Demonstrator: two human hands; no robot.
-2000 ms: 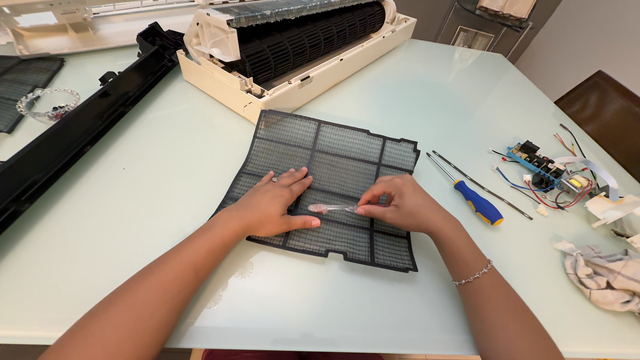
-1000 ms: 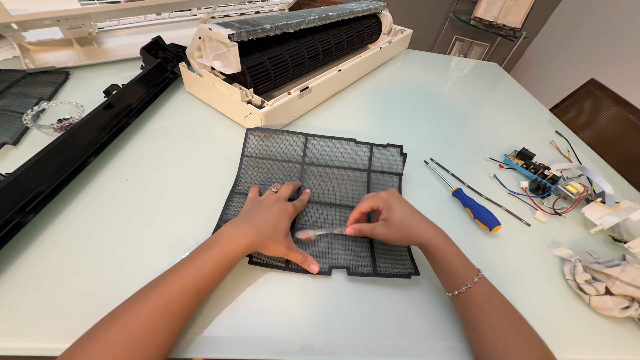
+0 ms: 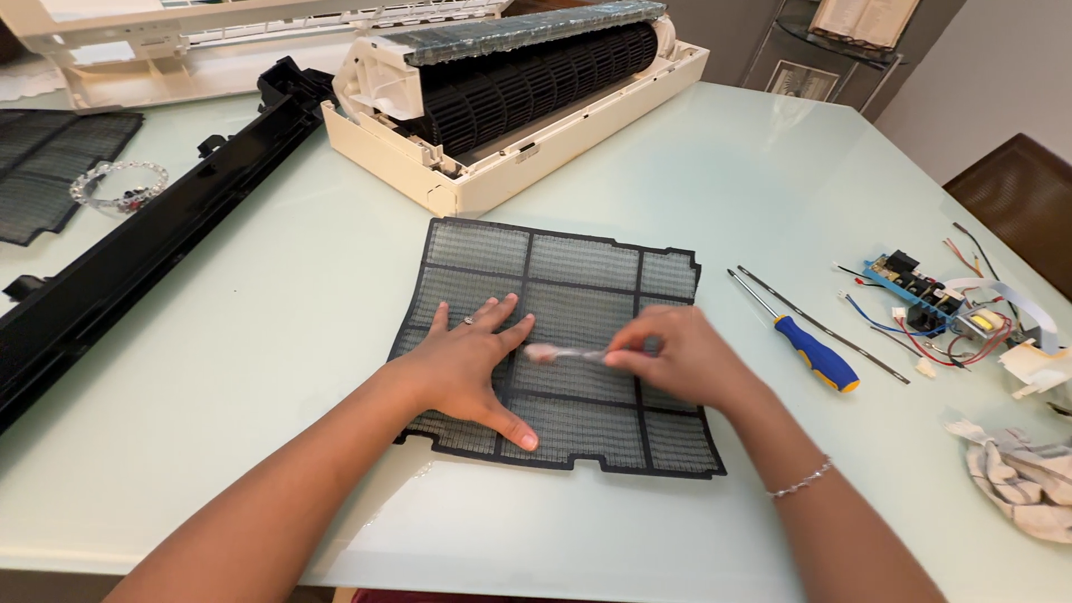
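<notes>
A black-framed mesh air filter [image 3: 578, 335] lies flat on the glass-topped table [image 3: 469, 536]. My left hand [image 3: 473, 368] is spread palm down over its left part, fingers apart, holding nothing. Between thumb and fingers, my right hand [image 3: 670, 356] pinches the thin clear handle of a small brush-like tool [image 3: 548, 353]. The tool's pale pinkish end is over the middle of the mesh, and motion blur hides its exact kind. A blue and yellow screwdriver [image 3: 816, 353] lies right of the filter, beside a thin dark metal strip [image 3: 825, 325].
Behind the filter stands an opened air conditioner indoor unit [image 3: 519, 163] with a black fan roller. A long black plastic part [image 3: 167, 226], a beaded bracelet [image 3: 120, 201] and another mesh filter [image 3: 50, 167] lie left. At right are a wired circuit board [image 3: 917, 289] and crumpled cloth [image 3: 1026, 481].
My left hand has shifted up the filter since one second ago. The small tool, still in my right hand, has moved from near the left thumb toward the middle of the mesh.
</notes>
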